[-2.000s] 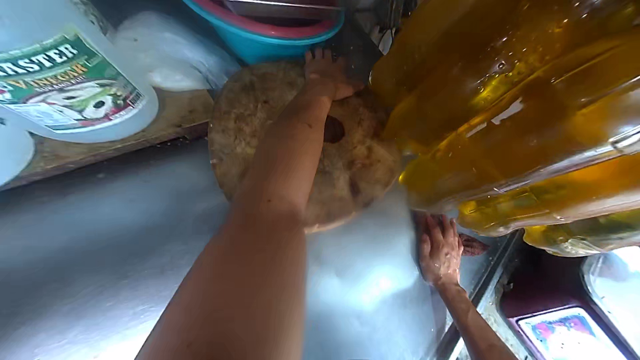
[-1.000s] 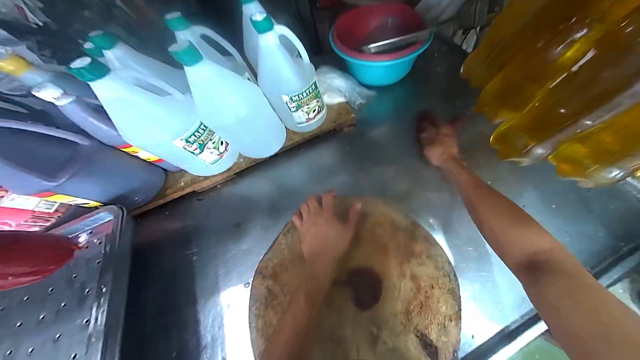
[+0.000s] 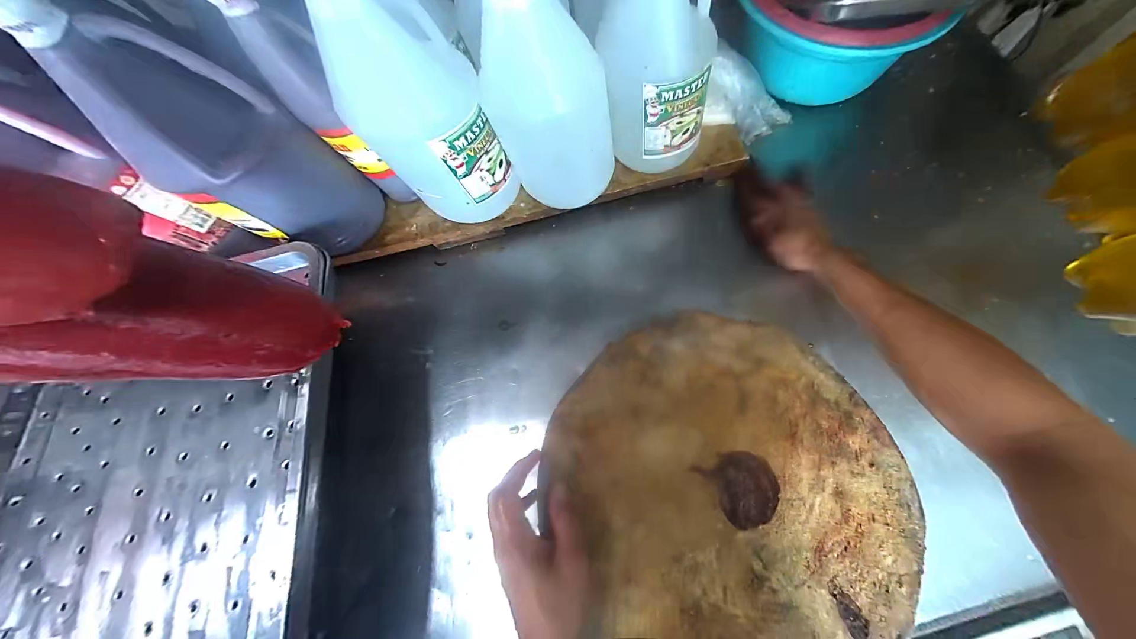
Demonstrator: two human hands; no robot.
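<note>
A round wooden chopping block (image 3: 674,399) with a dark knot near its middle lies on the stainless steel counter (image 3: 497,311). At the block's left edge is my left hand (image 3: 541,541), thumb and fingers apart, nothing held. Beyond the block, my right hand (image 3: 790,222) rests against a dark, blurred thing (image 3: 753,200) on the counter, close to the end of a wooden board (image 3: 639,177). The blur hides that thing's kind and the exact grip on it.
Plastic vinegar jugs (image 3: 559,115) stand on the board, beside jugs of dark liquid (image 3: 240,151). A perforated metal tray (image 3: 151,497) and red plastic-wrapped packs (image 3: 204,311) are at left. A turquoise basin (image 3: 816,62) stands at the back, bottles of yellow oil (image 3: 1105,186) at right.
The view has swung left since the oldest frame. My left hand has gone from the top of the block to its left edge. My right hand has moved toward the wooden board.
</note>
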